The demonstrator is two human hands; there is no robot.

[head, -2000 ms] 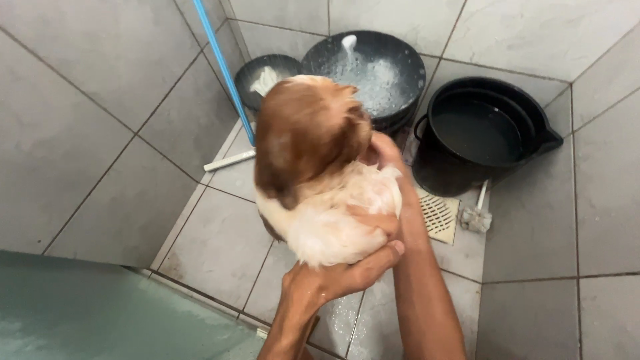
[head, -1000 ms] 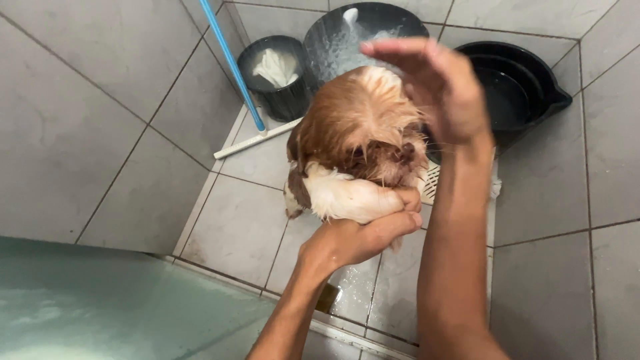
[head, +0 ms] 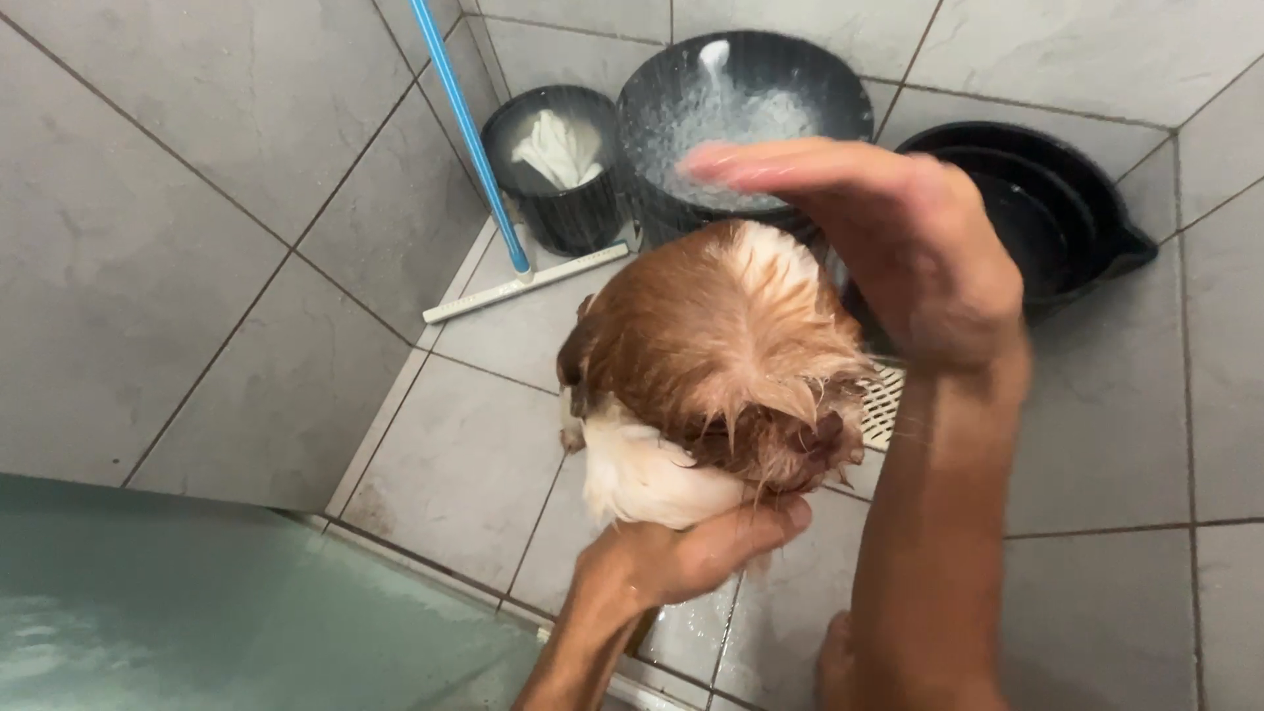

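Observation:
A wet brown and white dog is in the middle of the view, its brown back and rump toward me. My left hand grips its white-furred lower part from beneath, thumb on top, with the fingers mostly hidden. My right hand is raised above and to the right of the dog, holding nothing, its fingers extended together to the left and thumb not clearly seen. Behind the dog, water falls into a round black basin, where the surface is foamy.
A small black bucket with a white cloth stands beside a blue-handled squeegee. A large black bucket with a spout is at the right, near a floor drain grate. A greenish glass panel crosses the lower left.
My right hand has left the dog, where it was two seconds ago, and is now raised. The dog's brown rump now faces me. My left hand still grips it.

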